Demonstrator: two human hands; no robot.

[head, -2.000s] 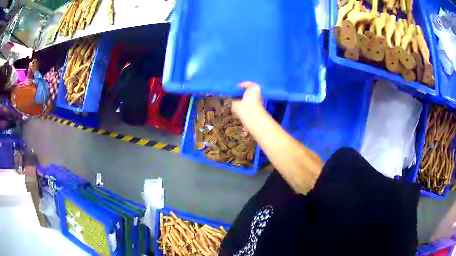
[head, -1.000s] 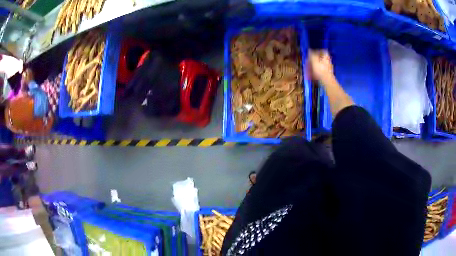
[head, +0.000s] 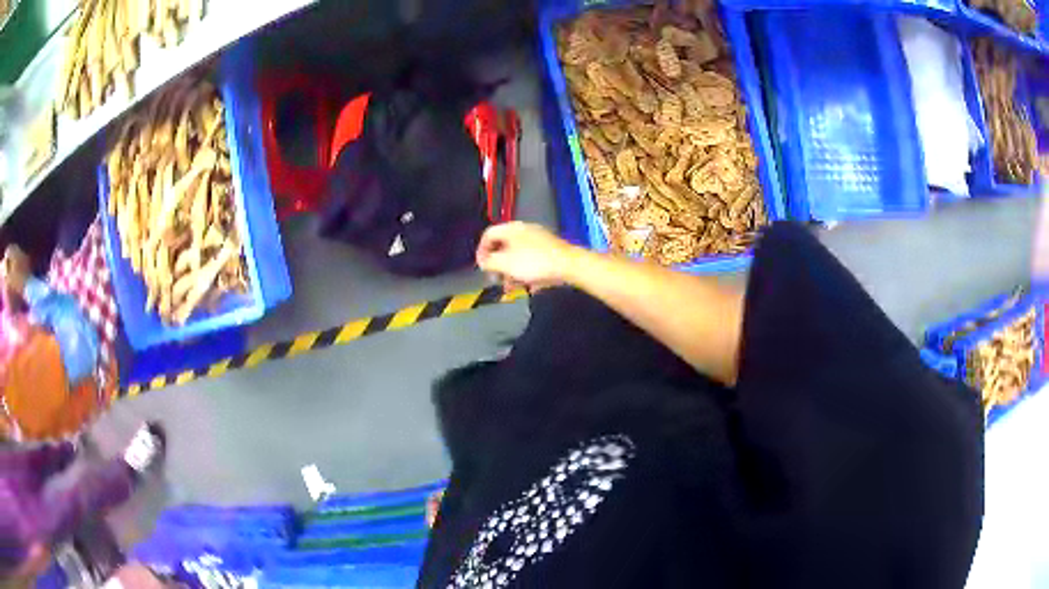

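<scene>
My right hand (head: 523,254) reaches in from the right, fingers curled, at the near end of a red plastic stool (head: 497,155). Whether it grips the stool is unclear. A small skin-coloured patch at the left edge of my black shirt may be my left hand (head: 434,509); the rest is hidden. Just right of the stool, a blue crate (head: 574,150) holds a pile of brown sole plates (head: 673,138).
Dark cloth (head: 408,196) lies beside another red stool (head: 293,138). A crate of tan limbs (head: 178,196) stands left, near a person (head: 58,345). An empty blue crate (head: 845,115) and white liner (head: 938,104) are right. Yellow-black tape (head: 345,331) crosses the floor.
The blue crate handled earlier has left my right hand. My right hand has moved left from the empty crate to the red stool. The view has shifted and the stool looks narrower.
</scene>
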